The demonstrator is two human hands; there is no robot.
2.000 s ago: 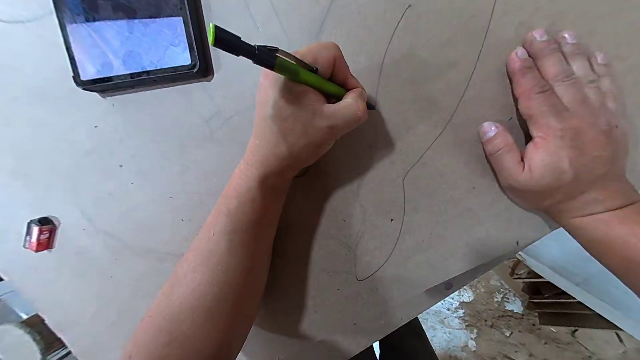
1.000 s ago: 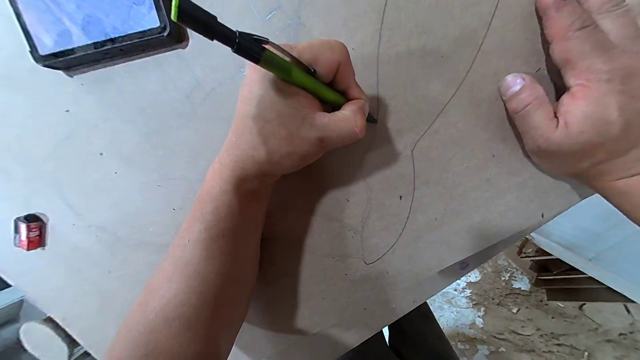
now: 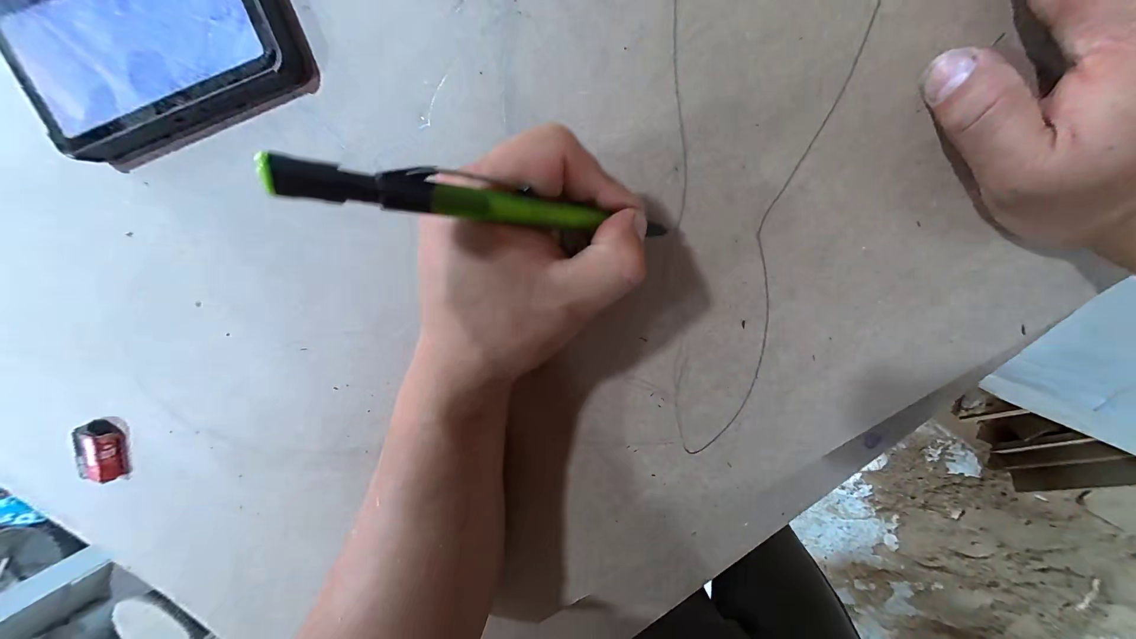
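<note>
My left hand [image 3: 532, 257] grips a green and black mechanical pencil or pen [image 3: 524, 206] between thumb and fingers. Its dark tip rests at the lower end of a thin line on a large brown sheet [image 3: 266, 373]. To the right runs a second pencil-thin line [image 3: 765, 284], which bends at a corner and curves round to a narrow rounded bottom. Faint strokes show between that bottom and the tip. At the upper right, my right hand [image 3: 1056, 133] lies palm down on the sheet, thumb spread; its fingers are partly out of view.
A device with a lit screen [image 3: 142, 62] lies at the upper left. A small red and black object [image 3: 102, 451] sits on the sheet at the left. Beyond the sheet's lower right edge are a pale panel [image 3: 1074, 373], stacked brown pieces [image 3: 1056, 448] and a stained floor [image 3: 976, 550].
The tip in my left hand has moved down toward the outline's rounded bottom, and the left line now reaches lower. The view has shifted somewhat. My right hand remains on the sheet.
</note>
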